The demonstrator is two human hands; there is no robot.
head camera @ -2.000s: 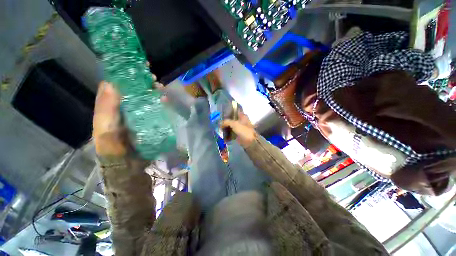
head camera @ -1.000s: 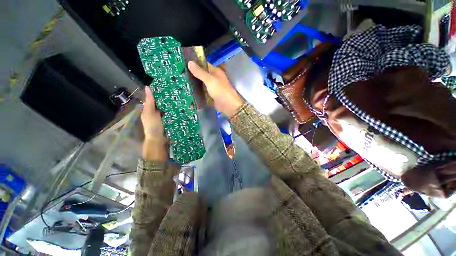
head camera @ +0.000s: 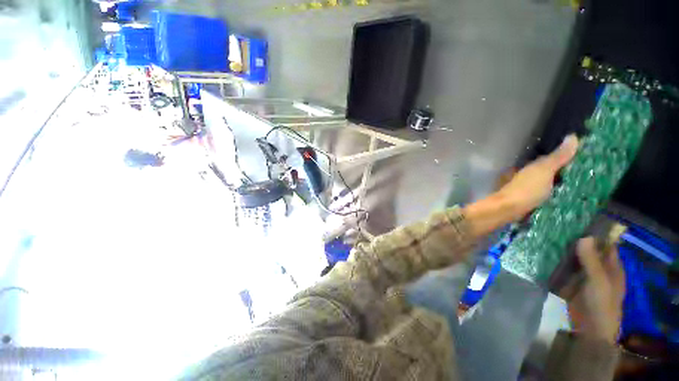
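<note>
A long green circuit board (head camera: 584, 182) is tilted up on the right side of the view, its speckled green face towards me and slightly blurred. My left hand (head camera: 537, 182) grips it by its left edge. My right hand (head camera: 601, 286) is below the board's lower right side, holding a dark palm-sized block or brush (head camera: 569, 269) with a tan end, close to the board. Whether the block touches the board is unclear. The board's far face is hidden.
A black tray (head camera: 659, 175) is behind the board, with parts of another board (head camera: 622, 76) at its top. A blue support (head camera: 646, 286) is at the right. An empty-looking black box (head camera: 383, 71) stands on the floor. A bench with cables and a dark tool (head camera: 311, 173) is at left, partly overexposed.
The view has swung left, putting the hands at the right and the neighbouring person out of view. My left hand still holds the board and my right hand the block, now lower along the board.
</note>
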